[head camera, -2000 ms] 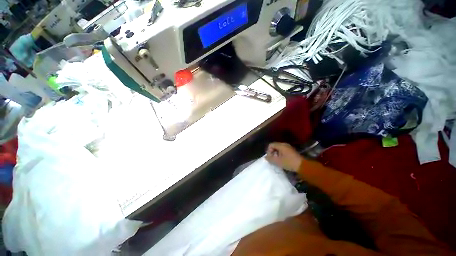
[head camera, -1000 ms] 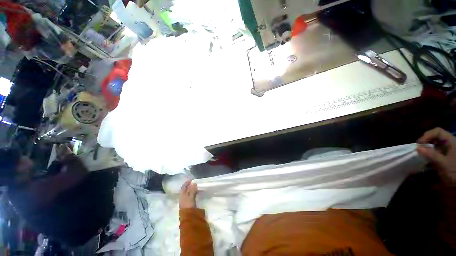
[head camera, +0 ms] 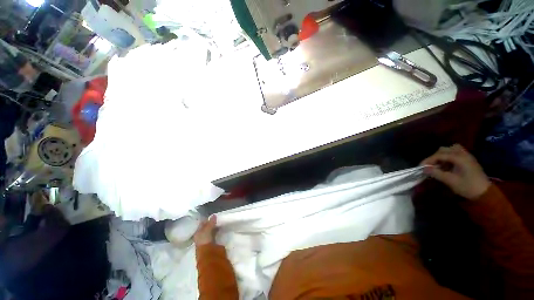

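Observation:
A white fabric piece (head camera: 316, 214) is stretched across the lap in front of the table edge. My left hand (head camera: 206, 229) grips its left end, and my right hand (head camera: 459, 171) pinches its right end between thumb and fingers. The upper edge between them is taut and slightly slanted, higher at the right. Loose folds hang below it. The sewing machine head (head camera: 275, 23), with a green edge, stands behind on the table, and only its lower part shows. A red piece (head camera: 308, 27) is near the needle area. The needle plate (head camera: 304, 67) is bare.
A bright white garment pile (head camera: 152, 135) covers the table's left and hangs over its edge. Thread snips (head camera: 408, 68) lie right of the plate, near black-handled scissors (head camera: 468, 58). White strips (head camera: 497, 23) are at upper right. A person in dark clothing (head camera: 58, 252) is at lower left.
Two seconds ago only my right hand was visible, holding the fabric's end. Now both hands hold the cloth stretched. Since one second ago the view has shifted and my hands appear closer together.

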